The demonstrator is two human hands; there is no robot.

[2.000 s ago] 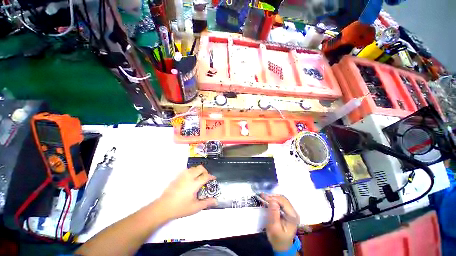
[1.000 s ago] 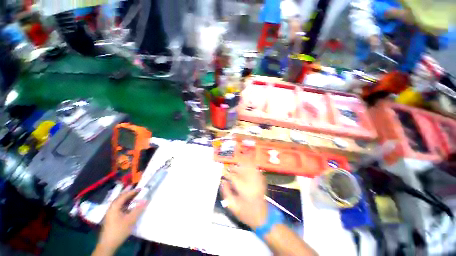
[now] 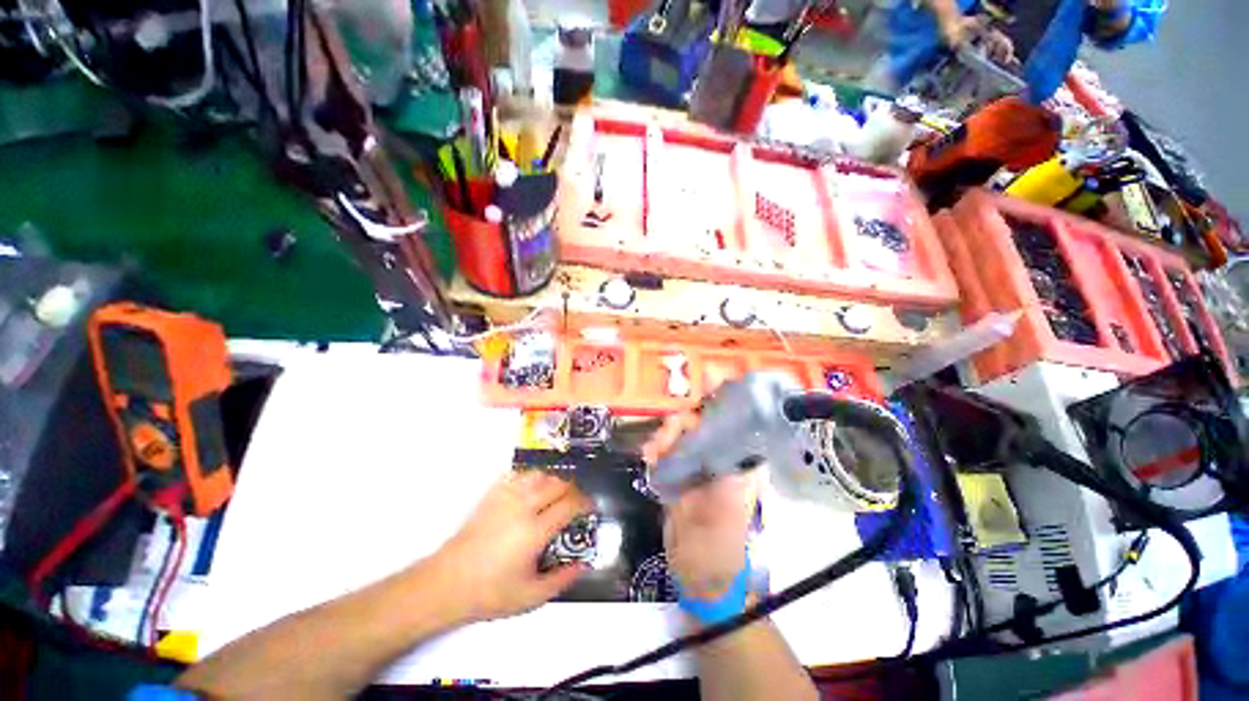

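My left hand (image 3: 510, 542) rests on the black mat (image 3: 619, 510) with its fingers around a small round black and silver unit (image 3: 570, 540). My right hand (image 3: 710, 527), with a blue band at the wrist, holds a grey electric screwdriver (image 3: 726, 436) with a thick black cable. The tool is over the right part of the mat, and its tip is not clearly visible. More small silver parts (image 3: 649, 578) lie on the mat between my hands. Another small unit (image 3: 589, 425) sits at the mat's back edge.
A red-orange parts tray (image 3: 623, 373) lies behind the mat, with a larger compartment tray (image 3: 767, 219) above it. An orange multimeter (image 3: 162, 411) stands left. A whitish ring (image 3: 866, 459) is partly behind the screwdriver cable. A person's hands (image 3: 979, 39) show at the top right.
The screwdriver has left the white sheet by the multimeter and is now in my right hand over the mat. My left hand is back at the unit. The view has swung back down.
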